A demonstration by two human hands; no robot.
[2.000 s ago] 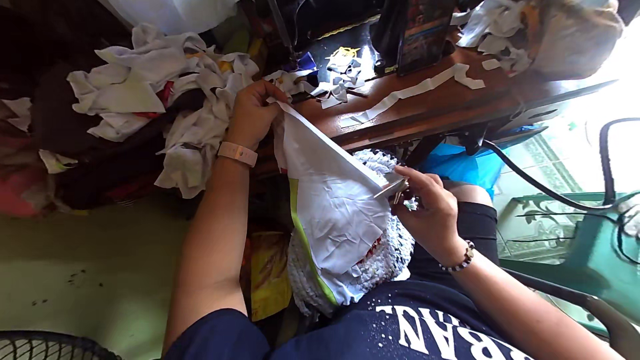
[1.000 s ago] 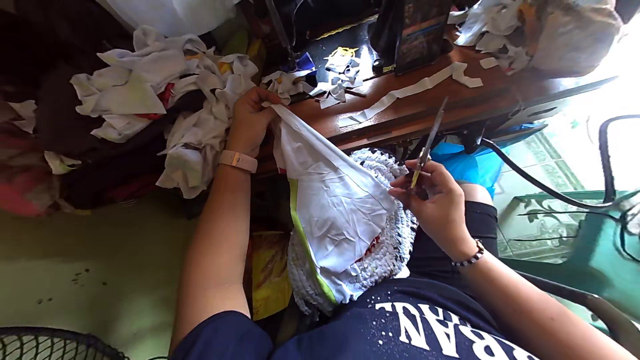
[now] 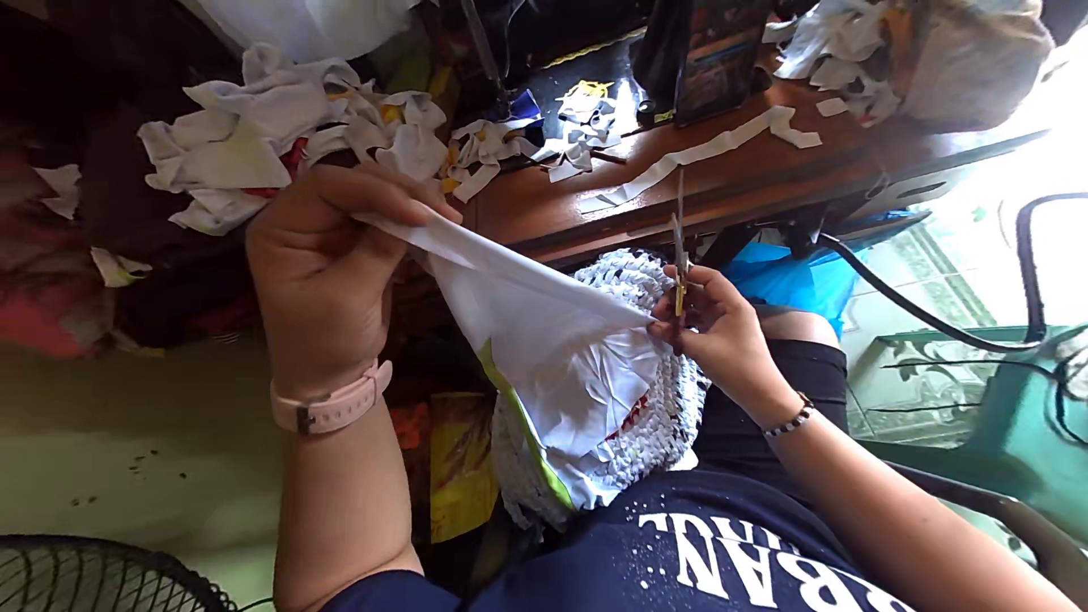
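Observation:
My left hand pinches the upper left corner of a white fabric piece with a lime-green edge. The fabric is drawn taut toward my right hand, whose fingertips hold its other end. A pair of scissors is also in my right hand, its blades pointing up, away from the fabric, and slightly parted. Beneath the fabric, over my lap, lies a chunky white and grey crocheted or woven piece with a little red showing.
A long white fabric strip lies on the brown wooden table. White scraps are heaped at the left; more lie near a cloth bag at the right. A blue plastic bag hangs below the table. A fan guard stands lower left.
Two seconds ago the scissors lay against the fabric's edge; they now point upward, clear of it. My left hand has come up nearer to the camera, still holding the corner.

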